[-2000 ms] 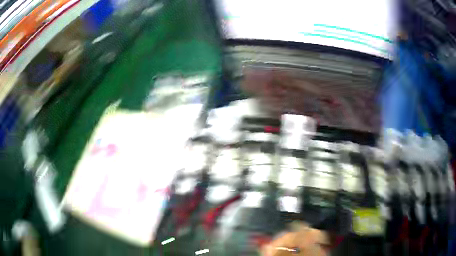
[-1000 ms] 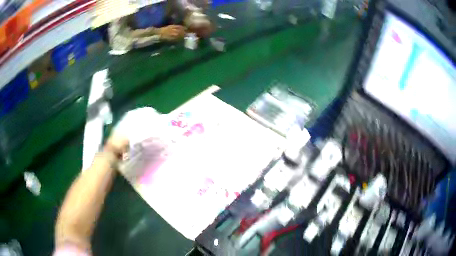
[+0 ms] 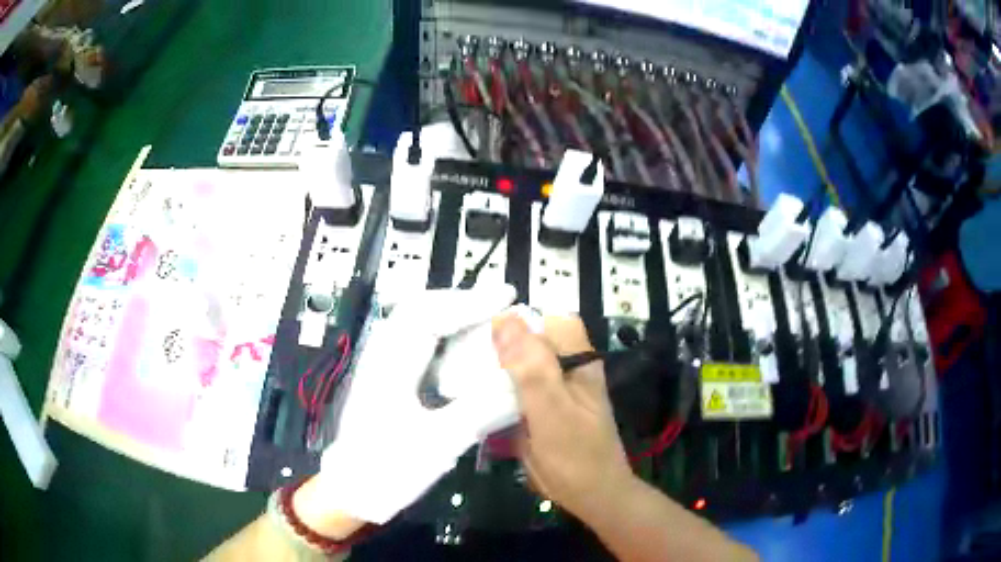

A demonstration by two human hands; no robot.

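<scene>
My left hand, in a white glove with a red bracelet at the wrist, is closed around a white power adapter in front of the test panel. My right hand, bare, meets it there, thumb and fingers pinching a black test lead at the adapter's side. The fingers hide the lead's tip and much of the adapter. Other white adapters stand upright in sockets with leads in their tops, one at the panel's middle and several at the right.
The black panel has a yellow warning label and red wires. A printed sheet and calculator lie left. A monitor and cable bundle stand behind. A white strip lies far left.
The view has turned from the sheet back to the panel. My gloved hand has moved from the sheet to the panel's front, and my bare hand is now in view against it.
</scene>
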